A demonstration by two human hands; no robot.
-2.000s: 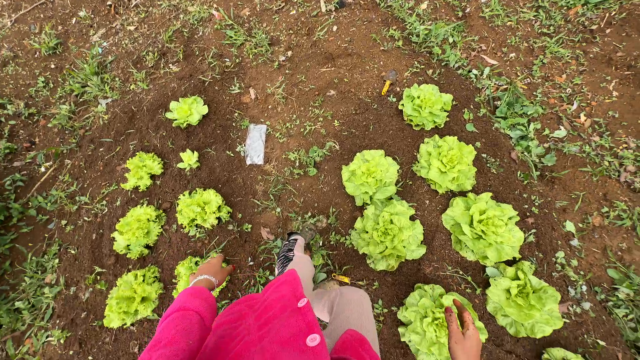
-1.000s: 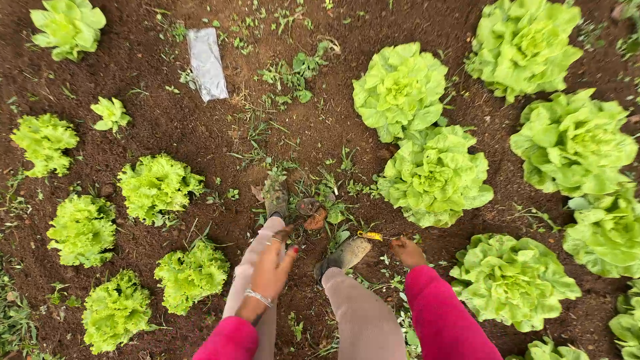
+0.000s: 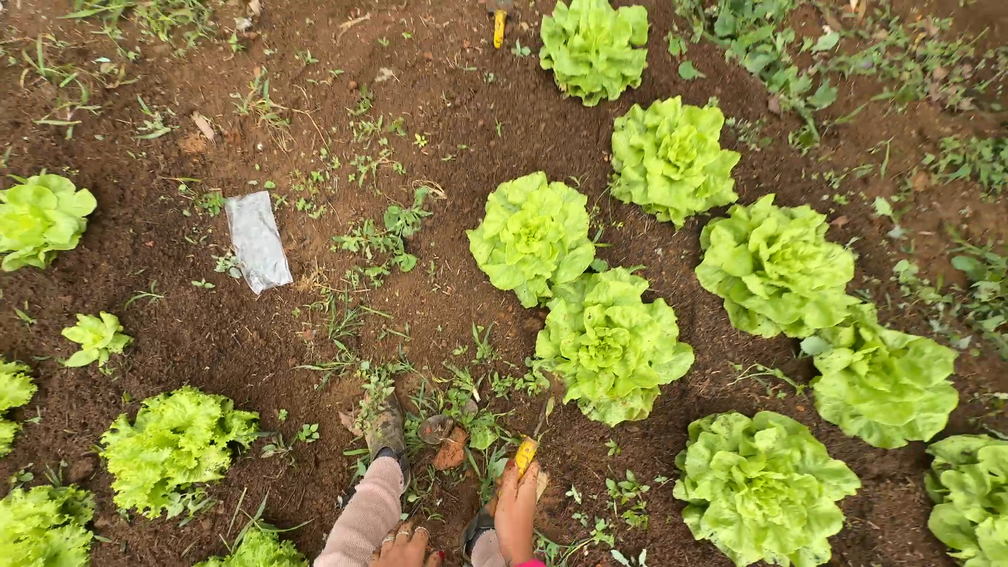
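Observation:
My right hand, low in the middle of the head view, is closed on the yellow handle of a small tool. Its thin metal end points up toward a lettuce head. At the bottom edge my left hand rests by my trouser leg; its fingers show in part, with a ring on one, and whether it holds anything is unclear. Between my shoes lie a reddish clod and some weeds. Another lettuce head grows to the right of my right hand.
More lettuces grow on both sides, among them a frilly one and a small one. A clear plastic packet lies on the soil. A second yellow-handled tool lies at the top. Low weeds grow between the rows.
My right hand was reaching beside the yellow handle on the ground and now grips it. My left hand has moved down to the bottom edge. The view has shifted.

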